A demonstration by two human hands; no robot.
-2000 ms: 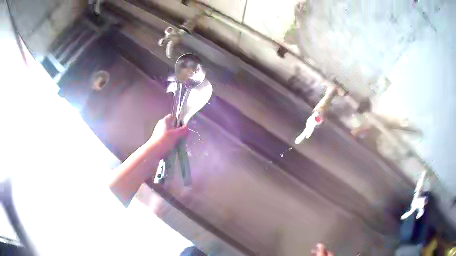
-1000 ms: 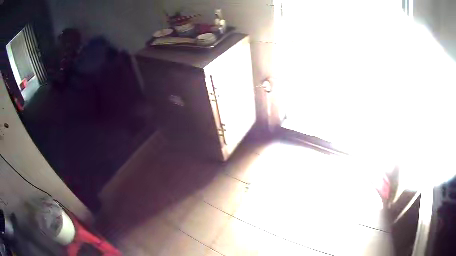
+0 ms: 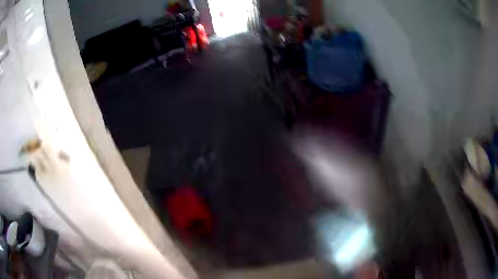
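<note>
A pale, strongly blurred long shape (image 3: 341, 169) runs down the right of centre, towards a bright, shiny pale-blue patch (image 3: 347, 240). Blur hides what they are; utensils cannot be made out for certain. Below the patch, a small skin-coloured blur, seemingly my right hand (image 3: 367, 270), is cut off by the bottom edge. Its fingers and grip cannot be made out. My left hand is not in view.
A pale door frame or wall edge (image 3: 87, 125) stands at left, with containers (image 3: 33, 237) beyond it. A red object (image 3: 188, 212) lies on the dark floor (image 3: 218, 125). A blue bag-like item (image 3: 336, 60) is at upper right. A bright doorway (image 3: 232, 16) is far off.
The view has moved from the sink to a sunlit cabinet and now to a dark room. The left hand holding utensils at the sink is no longer visible.
</note>
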